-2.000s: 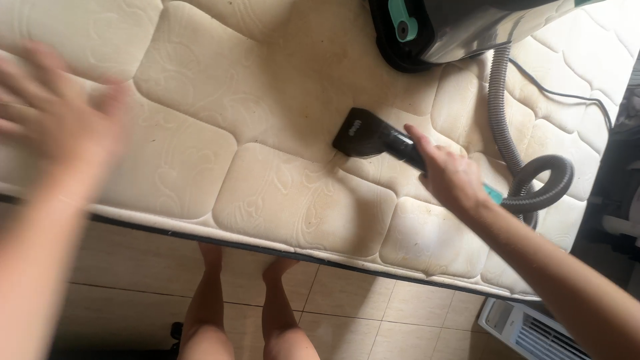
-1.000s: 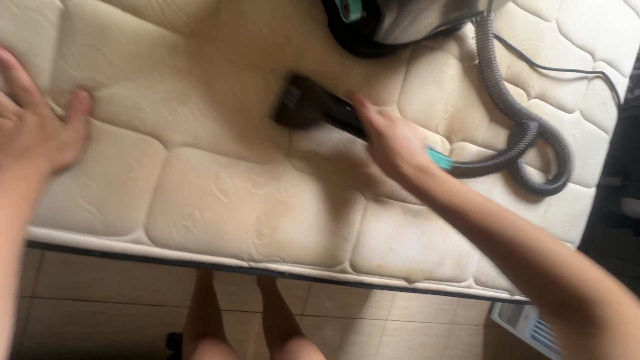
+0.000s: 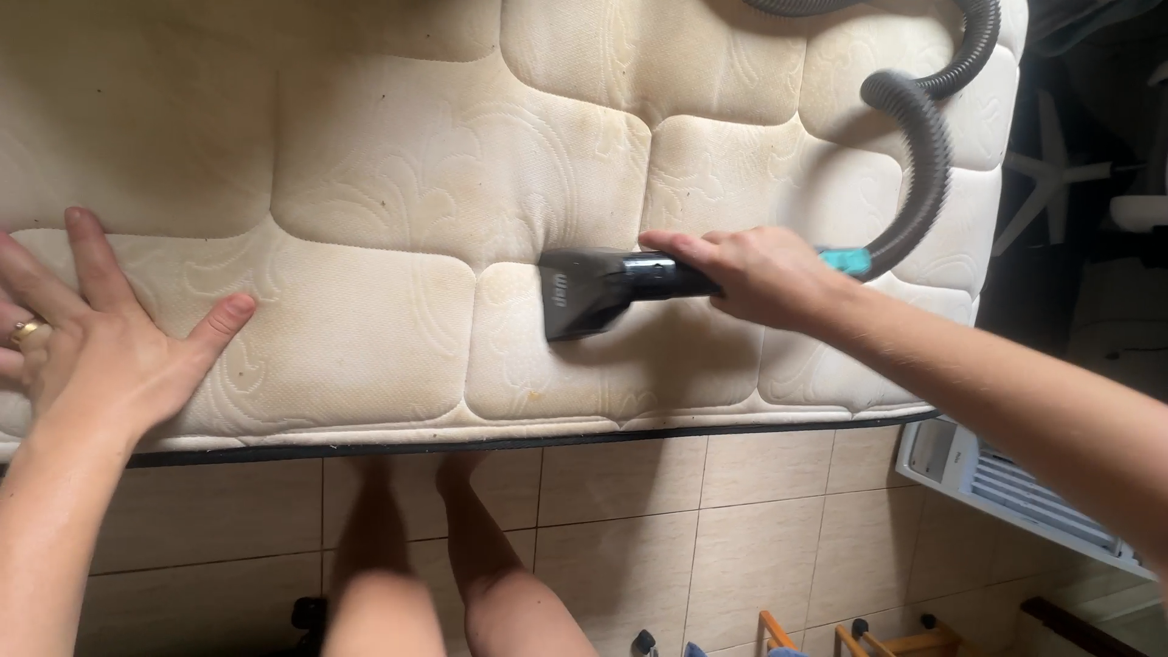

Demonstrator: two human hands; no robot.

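Observation:
My right hand [image 3: 762, 274] is closed around the black handle of an upholstery cleaner's suction nozzle [image 3: 584, 294]. The wide mouth of the nozzle lies against the quilted cream mattress [image 3: 383, 338], close to its front edge. From a teal collar [image 3: 844, 262] behind my hand, a grey corrugated hose [image 3: 926, 173] curls up across the mattress to the top of the view. My left hand [image 3: 105, 351], with a gold-coloured ring on one finger, rests flat on the mattress at the left, fingers spread and holding nothing. Yellowish stains and small dark specks mark the fabric.
Below the mattress's dark edging are a tiled floor [image 3: 611, 566] and my bare legs [image 3: 511, 593]. A white appliance with a slatted grille [image 3: 1031, 497] stands at the lower right. Wooden bars [image 3: 853, 639] show at the bottom, and a white star-shaped base [image 3: 1049, 173] at the far right.
The view has shifted, and the cleaner's body seen earlier is out of frame. My right hand has brought the nozzle nearer the mattress's front edge. My left hand remains spread on the mattress.

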